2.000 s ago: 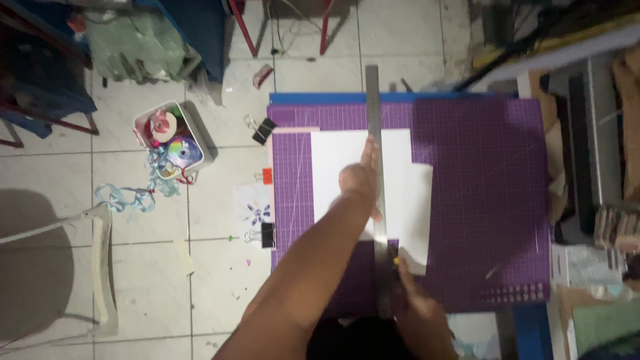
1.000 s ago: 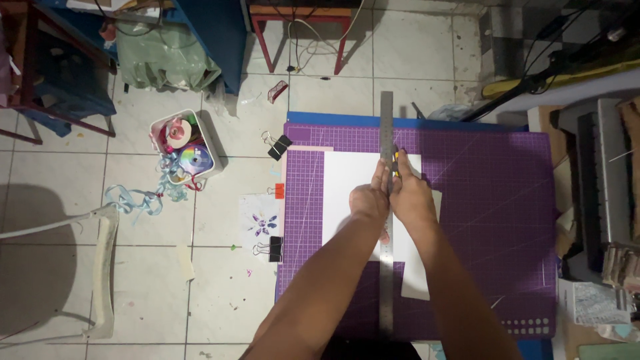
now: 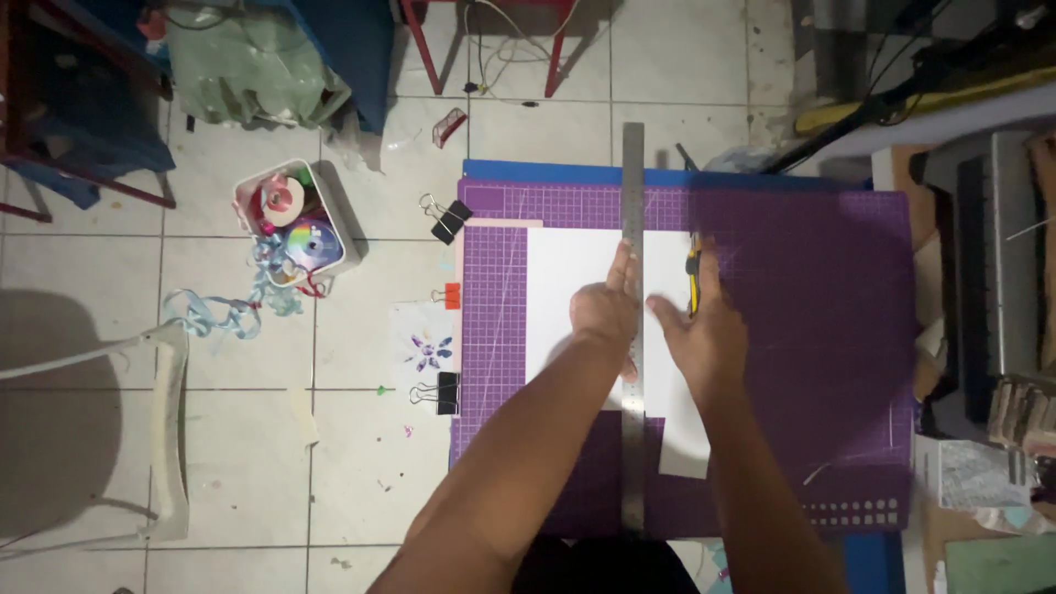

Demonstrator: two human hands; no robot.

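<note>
A long steel ruler (image 3: 633, 190) lies lengthwise over white paper (image 3: 554, 272) on a purple cutting mat (image 3: 808, 330). My left hand (image 3: 609, 313) presses on the ruler, its fingers stretched along the metal. Right of the ruler, my right hand (image 3: 701, 334) has a yellow and black utility knife (image 3: 693, 276) at its fingers, near the paper's right edge; its thumb is spread away from the knife. A separate white paper piece (image 3: 685, 450) lies below, partly under my right forearm.
Black binder clips (image 3: 448, 393) and an orange clip (image 3: 451, 296) sit at the mat's left edge. A white basket (image 3: 342, 239) of ribbons stands on the tiled floor. A red-legged stool (image 3: 422, 49) is at the top, and boxes and stacked items (image 3: 1023, 412) line the right side.
My right hand has moved from the ruler, beside my left hand, to the paper's right edge with the knife. My left hand remains on the ruler.
</note>
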